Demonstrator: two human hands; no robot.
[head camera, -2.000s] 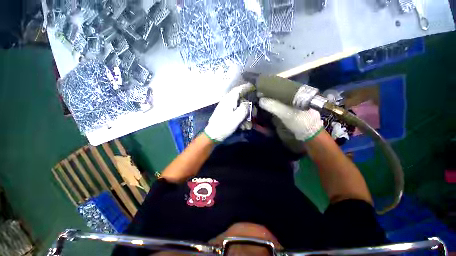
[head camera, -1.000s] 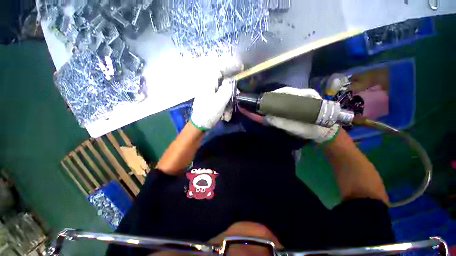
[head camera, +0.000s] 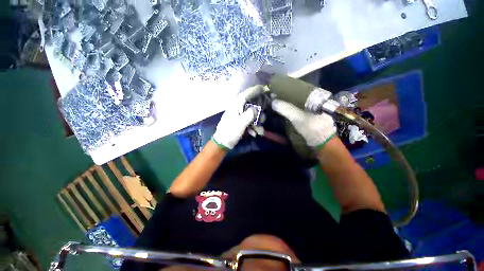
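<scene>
My left hand (head camera: 233, 124), in a white knit glove with a green cuff edge, holds a small silver metal part (head camera: 253, 113) in front of my body, just off the table's edge. My right hand (head camera: 306, 123), also gloved, is beside it with its fingers pointing at the part. The olive-green air screwdriver (head camera: 291, 91) lies above and against my right hand, its nose pointing up and left over the table edge. The fingers' hold on the driver is partly hidden. The brown-grey hose (head camera: 390, 146) curves down from its rear.
The pale table (head camera: 178, 99) bears a heap of long thin screws (head camera: 220, 39), a second heap (head camera: 95, 114) at the left corner and boxy perforated pieces (head camera: 140, 39). A wrench-like tool (head camera: 430, 8) lies far right. Blue bins (head camera: 419, 112) stand right; a slatted pallet (head camera: 101, 188) is lower left.
Since one second ago, the driver has swung from level beside the part to above my right hand, nose up and left. My hands are now closer together around the part.
</scene>
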